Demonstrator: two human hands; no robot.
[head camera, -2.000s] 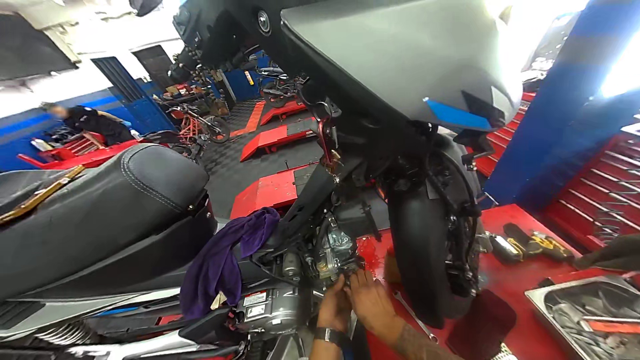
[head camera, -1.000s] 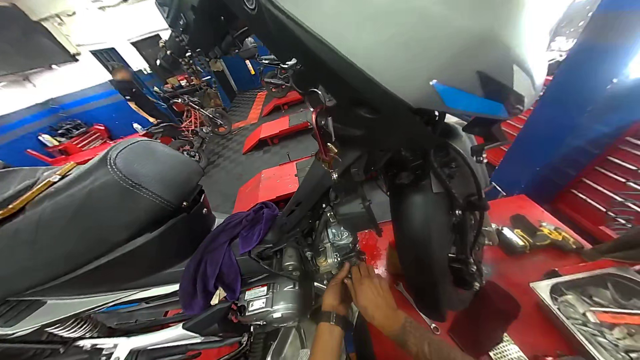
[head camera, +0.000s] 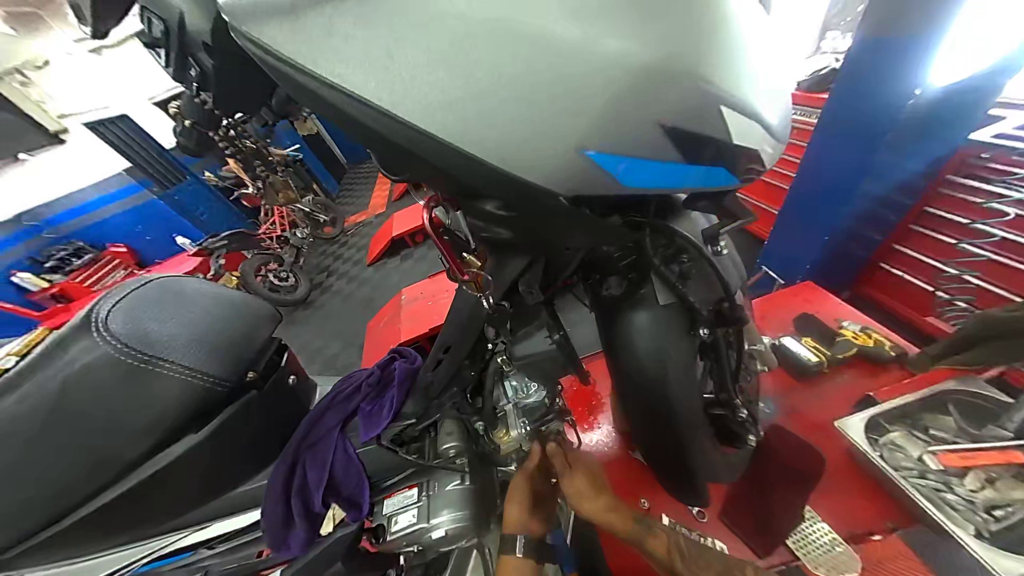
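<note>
Both of my hands meet at the lower end of a metal carburetor (head camera: 520, 396) on a motorcycle with a grey fairing (head camera: 512, 80). My left hand (head camera: 528, 492), with a dark wristband, has its fingertips at a small dark part below the carburetor. Beside it, my right hand (head camera: 584, 480) reaches in from the right, fingers bent toward the same part. What the fingertips hold is hidden. The engine's grey side cover (head camera: 440, 508) lies left of my hands. A purple cloth (head camera: 328, 464) hangs over the frame. Keys on a red carabiner (head camera: 444, 240) hang above the carburetor.
The front wheel (head camera: 656, 384) stands close right of my hands, over a red lift table (head camera: 800, 400). On the table lie a power tool (head camera: 800, 352), a metal tray (head camera: 848, 424) of parts and a wrench (head camera: 699, 514). The seat (head camera: 160, 352) is at the left.
The view has moved nearer to the fairing. Both hands stay together below the carburetor. The person seen in the background at the left in both earlier frames is out of sight.
</note>
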